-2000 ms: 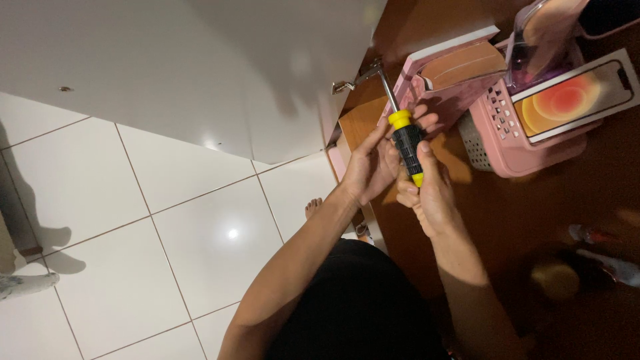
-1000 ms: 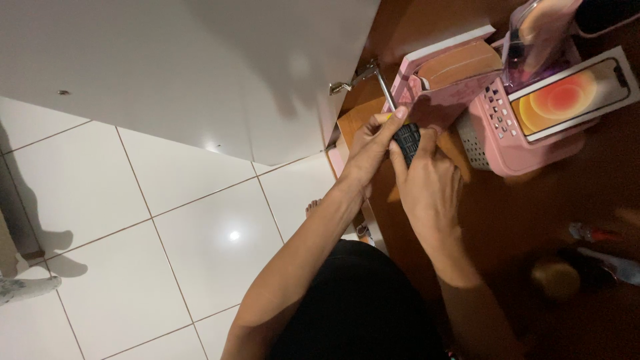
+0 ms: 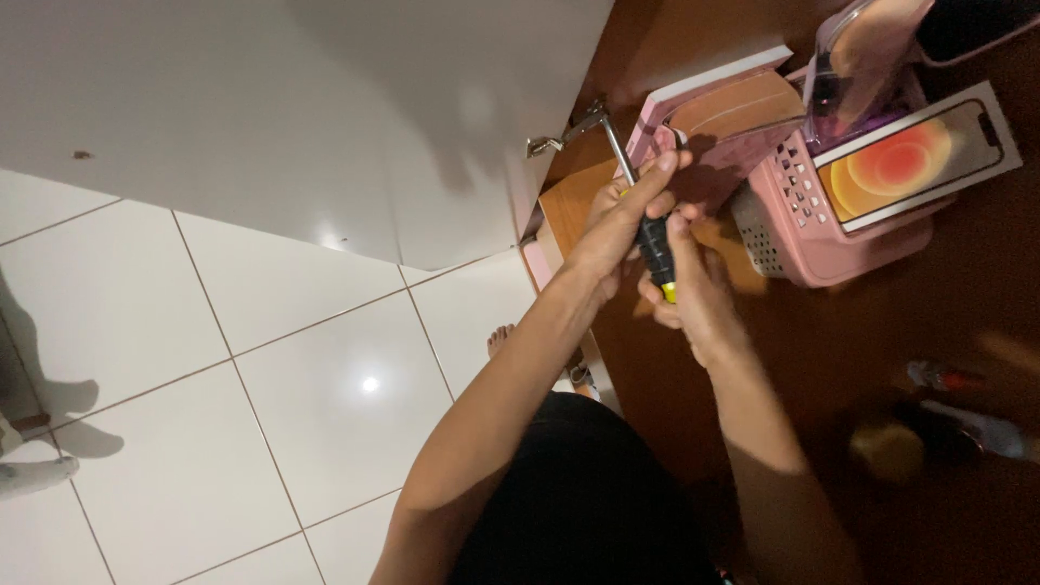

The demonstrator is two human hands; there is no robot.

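A screwdriver (image 3: 656, 248) with a black and yellow handle slants between both hands. My left hand (image 3: 621, 215) is wrapped round the front of the handle and the base of the shank. My right hand (image 3: 691, 280) grips the rear of the handle, near its yellow end. The metal shank runs up to a metal cabinet hinge (image 3: 597, 114), where its tip meets the hinge's inner part; the exact contact is too small to tell. The hinge's other end (image 3: 544, 146) sits at the edge of a white cabinet door (image 3: 325, 106), which stands swung out on the left.
Right of my hands, a pink perforated basket (image 3: 821, 252) stands on the brown wooden shelf (image 3: 780, 366), with a phone box (image 3: 902, 158) leaning on it. A pink box (image 3: 650, 122) and a brown item lie near the hinge. Small blurred bottles (image 3: 967, 426) are at lower right.
My right hand has shifted its hold, from covering the handle's rear a second ago to its lower end, so more of the handle shows. The screwdriver's shank still reaches the hinge.
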